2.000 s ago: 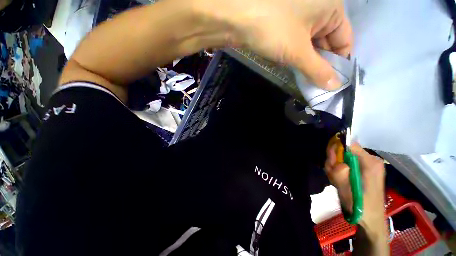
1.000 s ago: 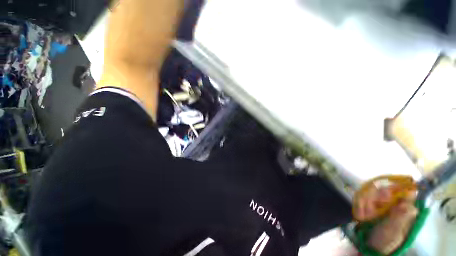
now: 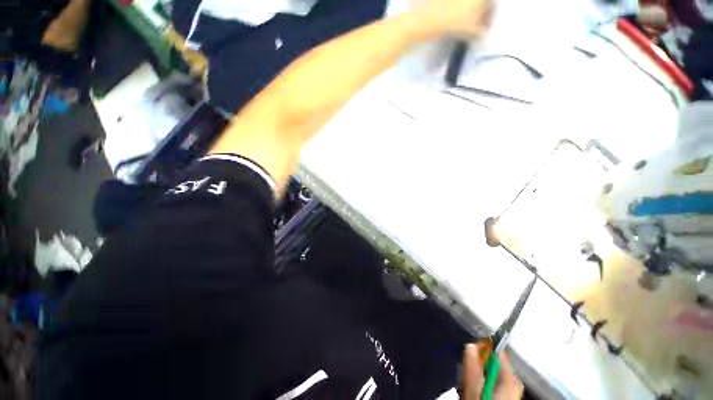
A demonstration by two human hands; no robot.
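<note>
My left hand (image 3: 469,14) is blurred at the top edge, its arm stretched over the white table (image 3: 375,164). A blurred pale cloth piece (image 3: 418,61) with a dark strip lies just below it; whether the fingers hold it cannot be told. My right hand (image 3: 491,376), partly cut off by the bottom edge, holds the scissors (image 3: 516,314) by their orange and green loops. The blades point up and right over the table, near the machine bed, and look closed or nearly so.
The sewing machine (image 3: 664,258), with a blue patch, stands at the right. Small dark curved scraps (image 3: 598,330) lie on its bed edge. Navy and white cloth (image 3: 289,58) lies at the upper left of the table. A red object (image 3: 655,56) is at the top right.
The pale piece that was pinched at the blades is gone from there. My left arm has reached forward across the table. My right hand has moved down and left with the scissors.
</note>
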